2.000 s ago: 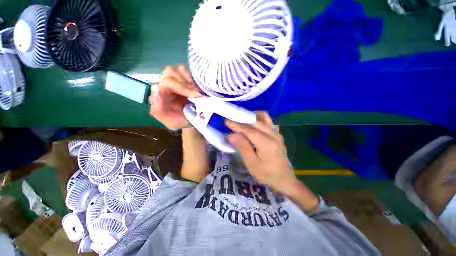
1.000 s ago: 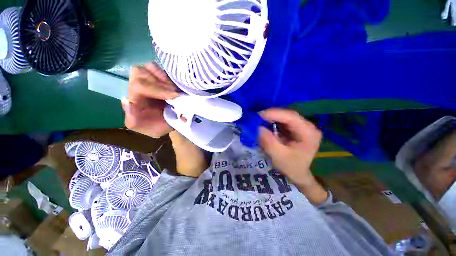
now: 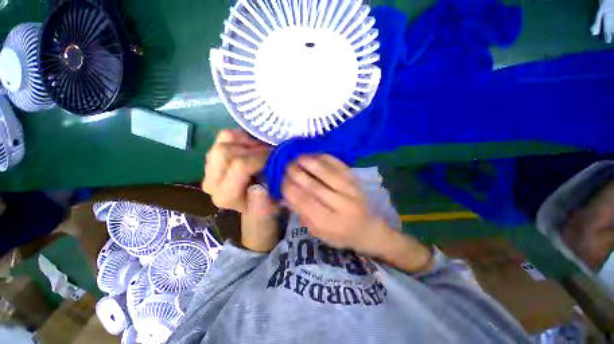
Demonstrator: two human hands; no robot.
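Observation:
A white clip-on fan point(image 3: 303, 70) is held up over the bench edge, its round ribbed housing and smooth centre facing the camera. My left hand point(image 3: 235, 171) grips it at the foot, just below the cage. My right hand point(image 3: 330, 198) holds a bunched end of the bright blue cloth point(image 3: 464, 101) against the foot of the fan. The cloth and my fingers hide the clip. The rest of the cloth trails right across the bench.
A pale block point(image 3: 161, 127) lies on the green bench point(image 3: 182, 40). A black fan point(image 3: 84, 57) and white fans point(image 3: 23, 67) lie at far left. A carton point(image 3: 81, 235) of white fans stands by my lap. A white glove point(image 3: 602, 20) is at upper right. Another person's arm point(image 3: 582, 208) shows at right.
The fan has turned, so its back centre now faces the camera. The clip, visible before, is now covered. My right hand has moved left with the cloth, up to the fan's foot.

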